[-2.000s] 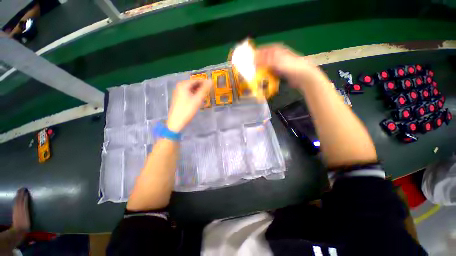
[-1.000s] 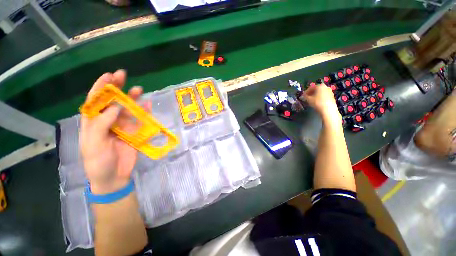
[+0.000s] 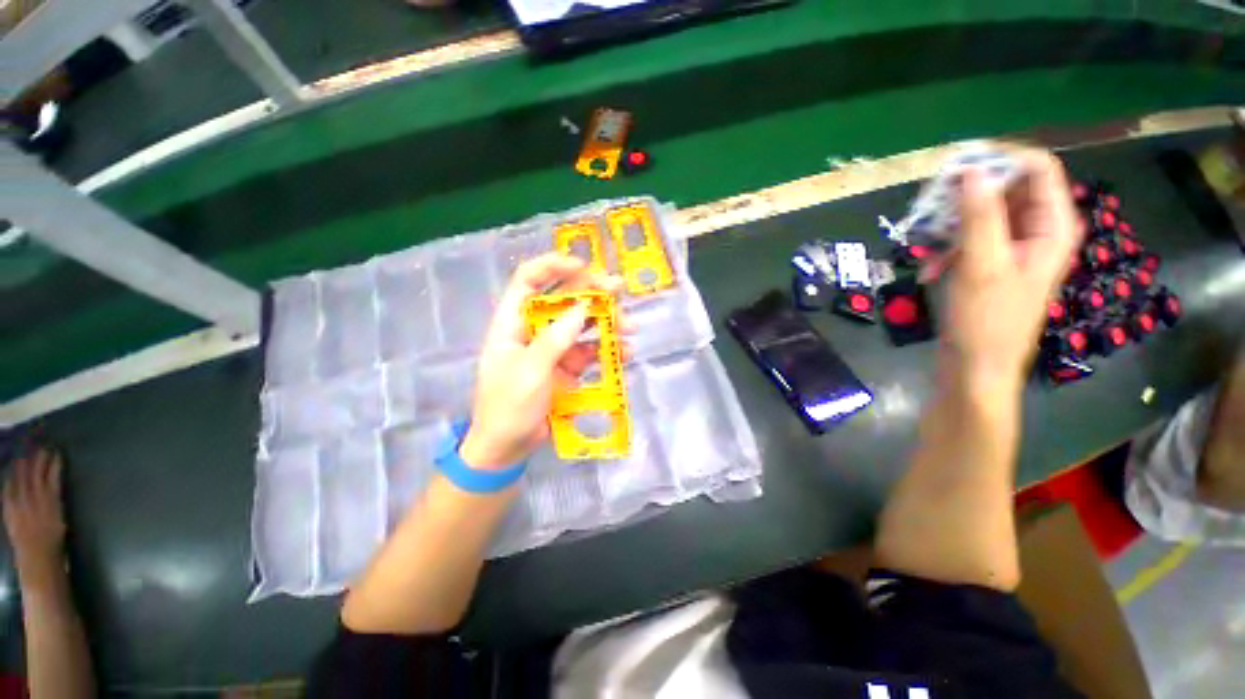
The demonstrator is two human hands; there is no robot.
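Note:
My left hand [image 3: 519,362], with a blue band on the wrist, holds a yellow-orange front housing [image 3: 590,396] above the whitish blister tray [image 3: 358,358]. The housing's round opening points toward me. My right hand [image 3: 1013,225] is raised at the right, above the small parts, and holds a blurred white-silver insert [image 3: 960,184] with dark dots. Two more yellow housings lie in the tray's back right pockets, one [image 3: 640,250] in full view and one [image 3: 580,243] partly hidden behind my left hand.
A black smartphone [image 3: 803,361] lies right of the tray, with loose inserts [image 3: 852,264] behind it. Black parts with red faces [image 3: 1124,290] are massed at right. A part-assembled unit [image 3: 604,142] is on the green belt. Another person's hand [image 3: 34,508] rests at far left.
My left hand has brought the housing lower and turned it more upright in view. My right hand has risen from the small parts with a white insert in it. The view has shifted left.

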